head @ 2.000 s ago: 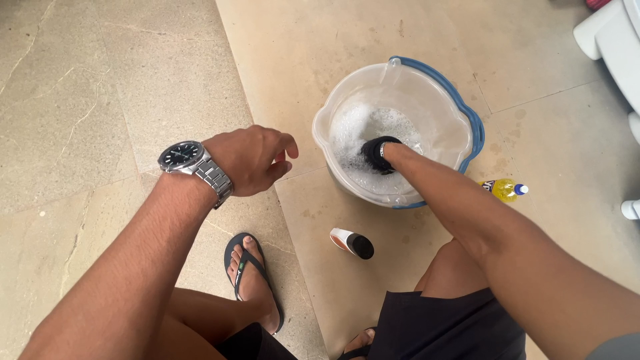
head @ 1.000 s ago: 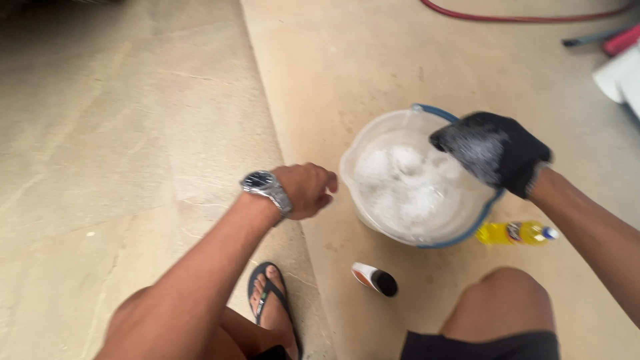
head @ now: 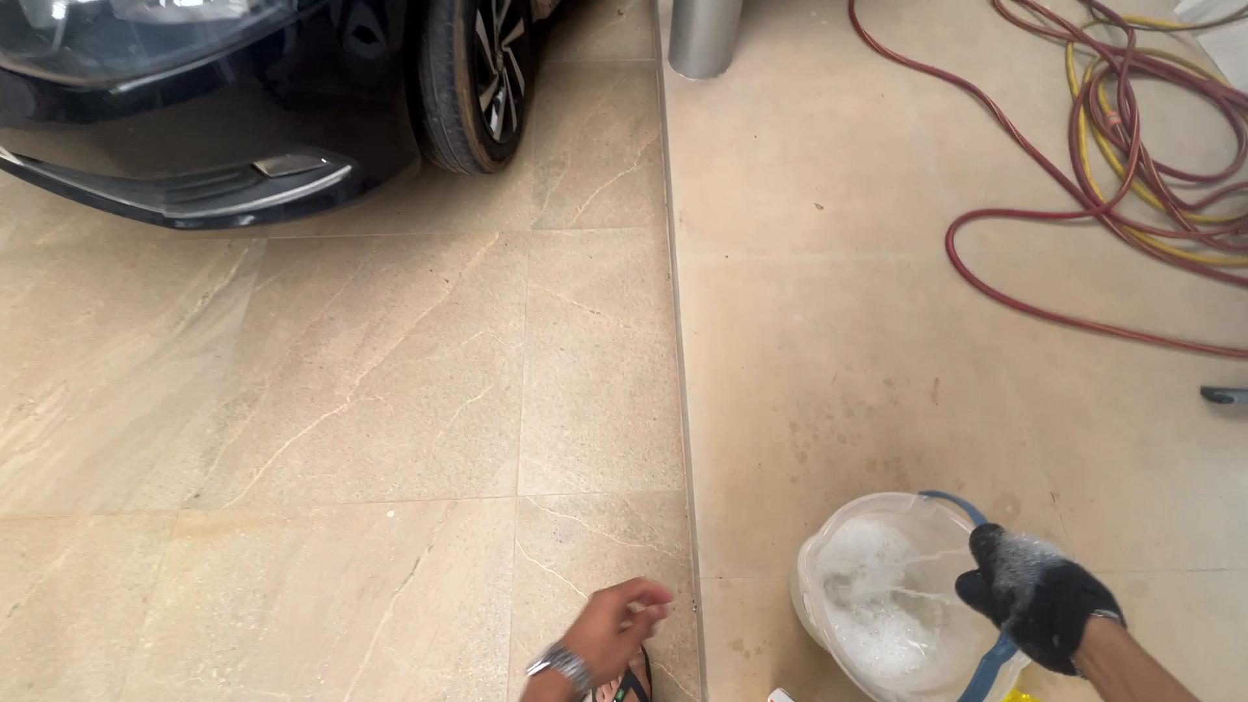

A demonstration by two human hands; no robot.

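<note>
A clear plastic bucket (head: 814,609) with a blue handle (head: 987,671) stands on the tiles at the lower right, holding water topped with white suds. My right hand (head: 1043,595), in a wet black glove with foam on its back, is over the bucket's right rim and overlaps the handle; whether it grips the handle is unclear. Thin streams of water show between the glove and the suds. My left hand (head: 619,624), bare with a metal wristwatch (head: 559,668), hangs left of the bucket with loosely curled fingers, slightly blurred, nothing visible in it.
A dark car's front bumper (head: 195,146) and front wheel (head: 473,88) are at the upper left. Red and yellow hoses (head: 1102,185) lie coiled at the upper right. A grey cylindrical post (head: 704,39) stands at the top. A seam (head: 682,390) divides the tiled floor. My sandalled foot (head: 634,682) shows below.
My gloved right hand was down in the suds two seconds ago, then lifted to the bucket's rim. The view has swung up, bringing in the car and hoses.
</note>
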